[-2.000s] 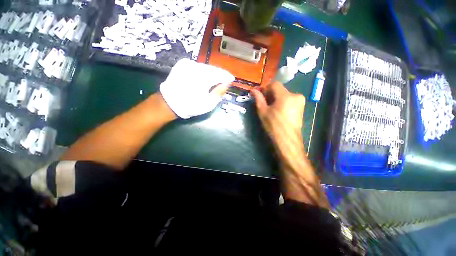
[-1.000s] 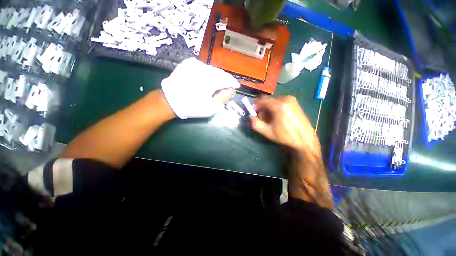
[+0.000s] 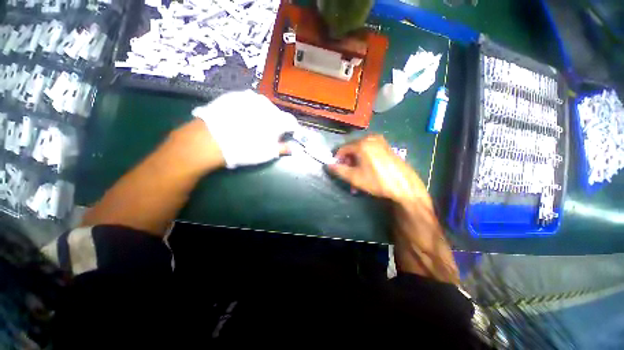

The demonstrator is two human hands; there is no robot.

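Observation:
My left hand (image 3: 250, 130), in a white glove, is low over the green mat in front of the orange fixture, fingers curled. My bare right hand (image 3: 373, 167) faces it from the right, thumb and forefinger pinched together. A narrow whitish part (image 3: 313, 147) shows blurred between the two hands. The right fingertips are at its right end. Whether the gloved fingers grip its other end is hard to tell. The orange press fixture (image 3: 317, 97) stands just beyond the hands, with a pale rectangular nest (image 3: 323, 61) on top.
The press head (image 3: 345, 15) is above the fixture. A dark tray (image 3: 236, 76) of loose white parts is at upper left, blister trays (image 3: 51, 102) far left. Right are a crumpled wipe (image 3: 419, 70), blue tube (image 3: 438, 111), blue bin with rows of parts (image 3: 514, 225) and another parts bin (image 3: 602, 137).
Both hands have moved slightly towards me, away from the fixture. The right fingers have turned inward towards the gloved hand. The white part upright at the right fingertips one second ago now lies blurred between the hands.

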